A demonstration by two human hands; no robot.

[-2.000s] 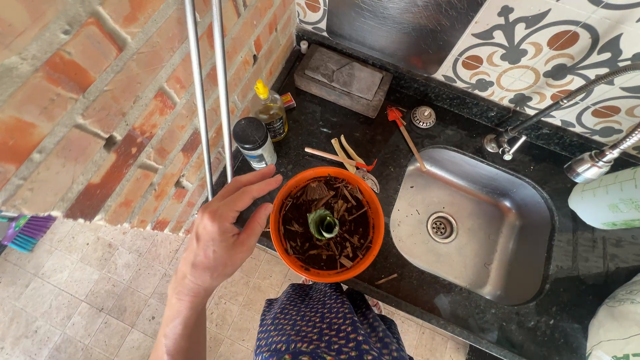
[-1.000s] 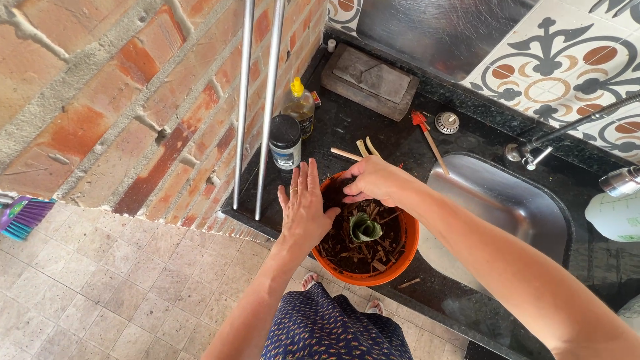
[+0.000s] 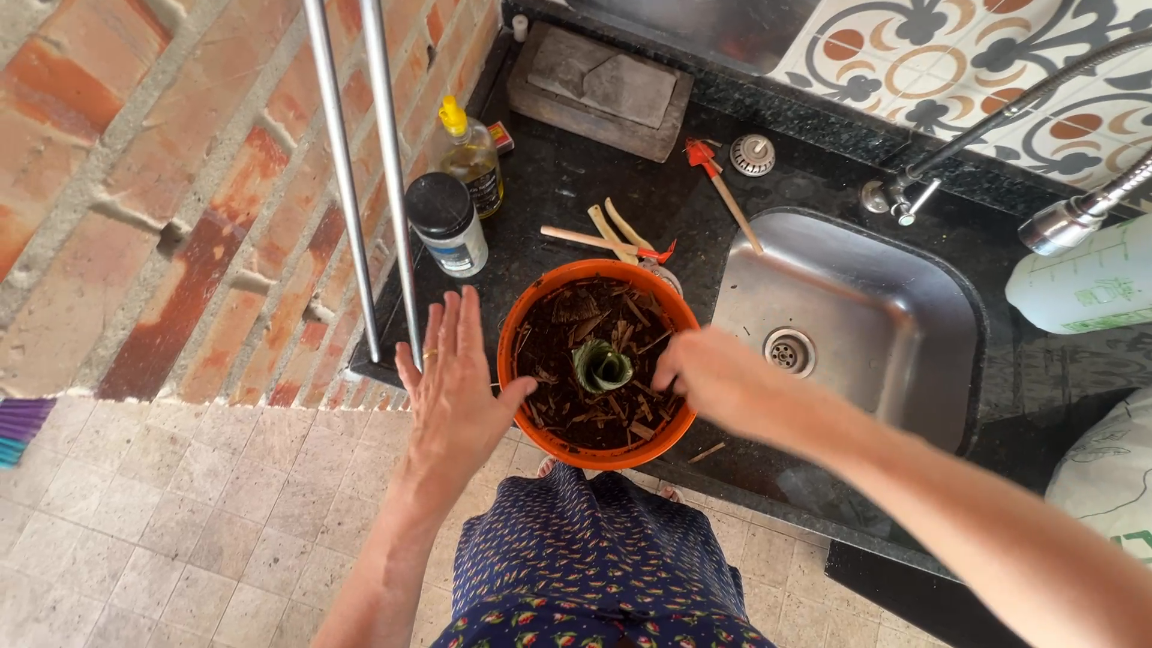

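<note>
An orange plastic pot (image 3: 517, 423) with dark soil and wood chips (image 3: 580, 310) stands at the counter's front edge. A rolled green leaf (image 3: 601, 365) rises from its middle. My left hand (image 3: 457, 382) rests against the pot's left side, fingers spread, thumb over the rim. My right hand (image 3: 720, 373) is over the right rim with its fingers bent down to the soil; it is blurred, and whether it pinches anything is hidden. Behind the pot lie a small red-headed rake (image 3: 598, 240) and pale-handled pruning shears (image 3: 621, 232).
A steel sink (image 3: 846, 306) with a faucet (image 3: 900, 193) is at right. A small red trowel (image 3: 731, 202), a sink strainer (image 3: 752, 155), a stone block (image 3: 598, 90), a black-lidded jar (image 3: 447, 225) and a yellow-capped bottle (image 3: 472, 157) stand or lie behind. Two metal rods (image 3: 387, 162) lean by the brick wall.
My right hand, out of view at first, came in over the back of the pot and has moved to its right side. My left hand stays at the left side.
</note>
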